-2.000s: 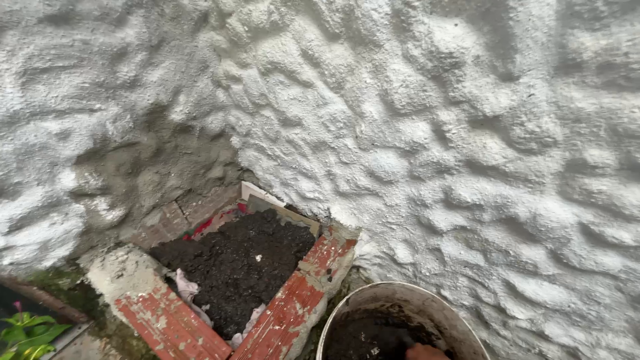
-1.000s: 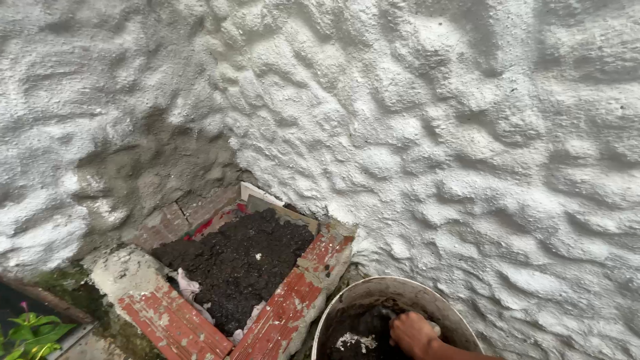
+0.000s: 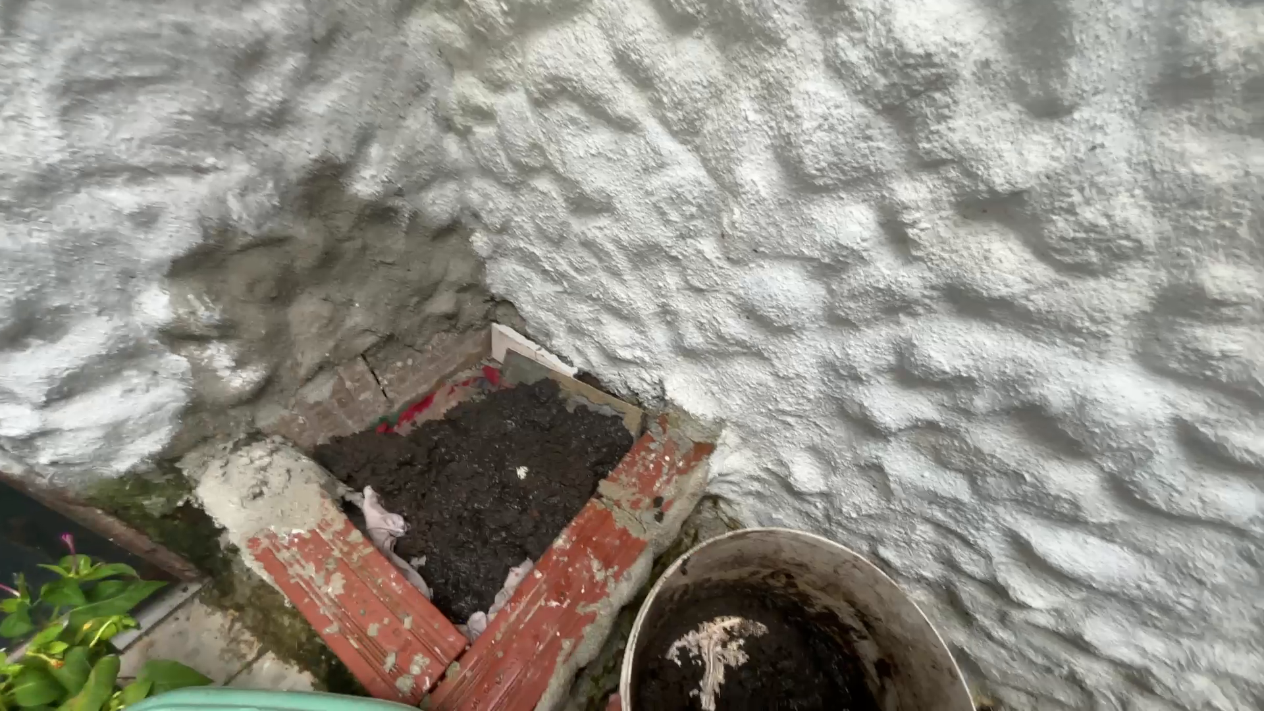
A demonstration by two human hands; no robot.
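Neither of my hands shows at this moment. A round, pale bucket (image 3: pixel 913 617) with a dirt-stained inner wall stands at the bottom right of the centre, cut off by the frame's lower edge. Dark wet soil (image 3: pixel 790 657) lies in it, with a pale, branching clump (image 3: pixel 713 652) on top. To its left, a corner bed edged with red hollow bricks (image 3: pixel 360 617) and mortar holds dark soil (image 3: pixel 494 474). Crumpled pale cloth or plastic (image 3: pixel 383 523) pokes out along the bed's inner edge. A small white bit (image 3: pixel 521 472) rests on that soil.
Rough white plastered walls (image 3: pixel 839 296) meet behind the bed, with a bare grey cement patch (image 3: pixel 326 286) on the left one. At the lower left are a leafy green plant (image 3: pixel 74 632) and paving (image 3: pixel 197 637). A turquoise rim (image 3: pixel 267 701) crosses the bottom edge.
A hand reached into the bucket one second ago and is now out of view. The pale clump shows more fully on the bucket's soil. The turquoise rim has come into view.
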